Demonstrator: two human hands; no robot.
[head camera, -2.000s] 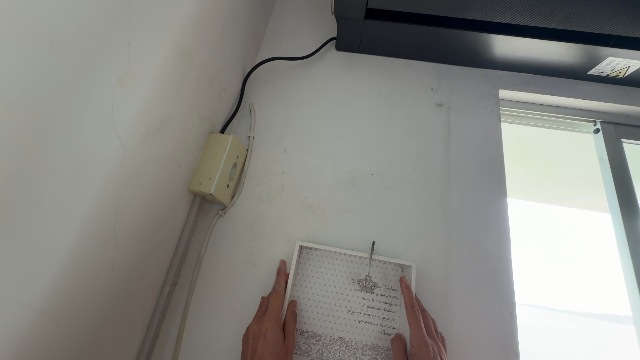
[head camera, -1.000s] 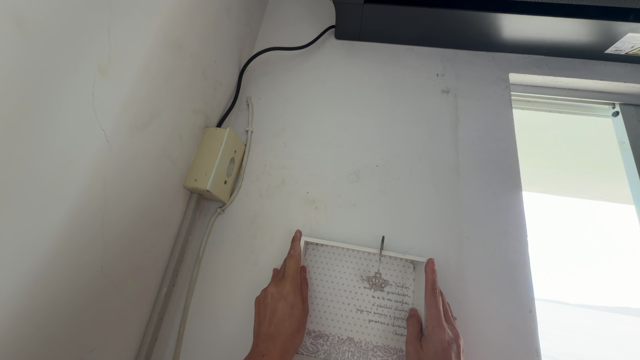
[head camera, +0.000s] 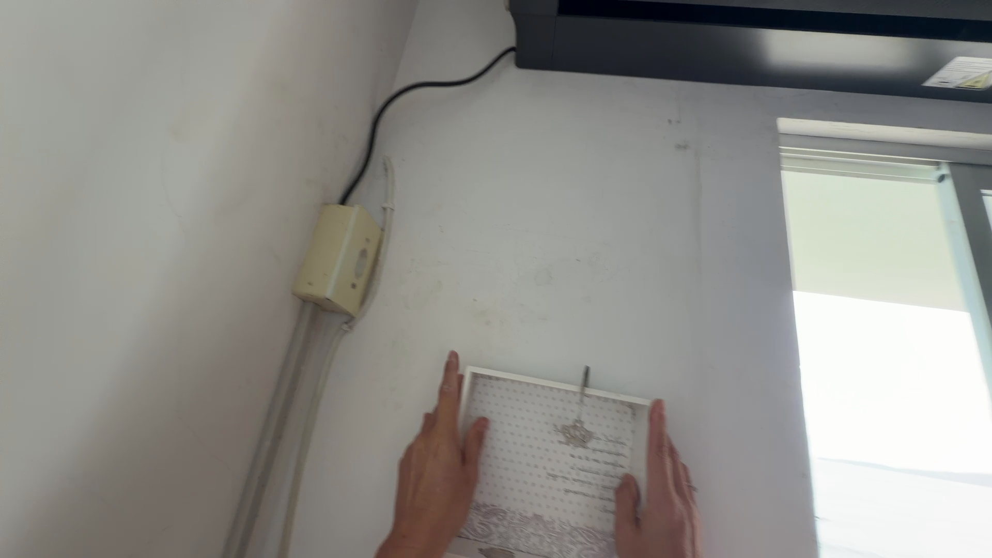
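Observation:
A shallow white-framed decorative panel (head camera: 535, 465), with a dotted ground, a scrollwork band and lines of writing, lies against the wall at the bottom of the head view. My left hand (head camera: 440, 465) grips its left edge, thumb over the front. On the right edge is my right hand (head camera: 663, 492), fingers along the outer side and thumb on the front. A small metal ornament (head camera: 575, 434) shows on the panel's upper right part, below a thin dark rod (head camera: 586, 378) that sticks up past the top edge. The panel's lower end is out of view.
A cream electrical box (head camera: 337, 260) is mounted near the wall corner, with a black cable (head camera: 376, 128) rising from it and conduits (head camera: 271, 434) running down. A dark appliance (head camera: 666, 46) spans the top right. To the right is a bright window (head camera: 883, 372).
The view has shifted somewhat. Both hands stay on the panel's sides; my left thumb now shows over its front, where one second ago it did not.

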